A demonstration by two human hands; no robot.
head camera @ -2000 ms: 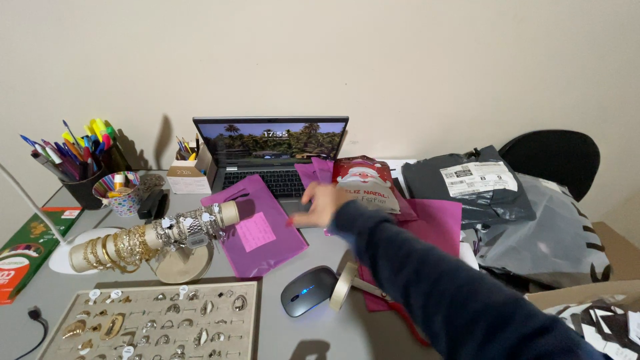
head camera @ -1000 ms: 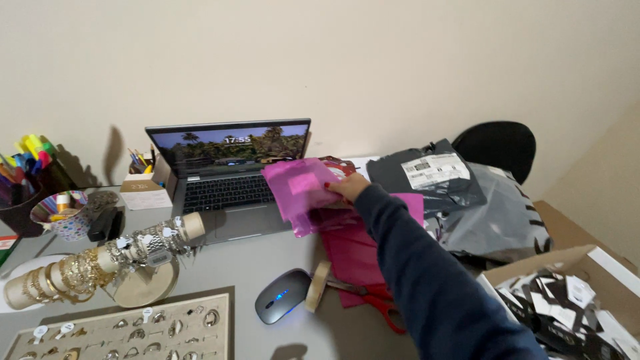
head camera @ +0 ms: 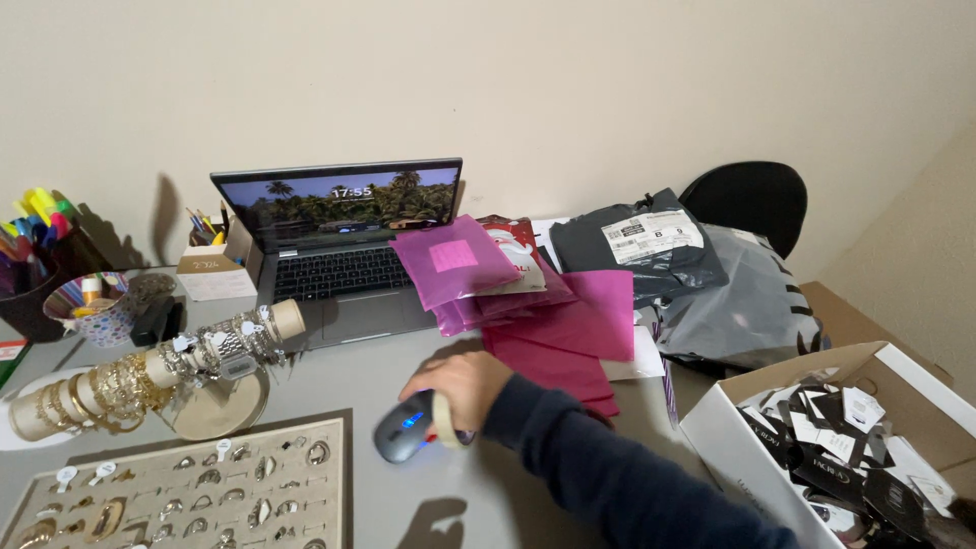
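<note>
My right hand (head camera: 461, 385), in a dark blue sleeve, is at a computer mouse (head camera: 404, 428) and a roll of tape (head camera: 444, 419) standing on edge beside it. The fingers curve over both, and I cannot tell which of them they grip. Just behind the hand lie flat pink envelopes (head camera: 545, 364). Farther back, a stack of pink plastic packets (head camera: 476, 278) rests partly on the open laptop (head camera: 343, 297), against a red Santa-print bag (head camera: 518, 236). My left hand is out of view.
At the left stand a bracelet holder (head camera: 286, 320), a ring tray (head camera: 341, 465) and cups of pens (head camera: 30, 305). Behind the packets is a dark mailing bag (head camera: 595, 252). An open cardboard box (head camera: 709, 415) of cards is at the right, near a translucent bag (head camera: 732, 320) and a black chair (head camera: 751, 202).
My right hand has left the pink packets and come down to the mouse and tape. The packet with the pink label, held a second ago, now lies on the stack over the laptop's corner.
</note>
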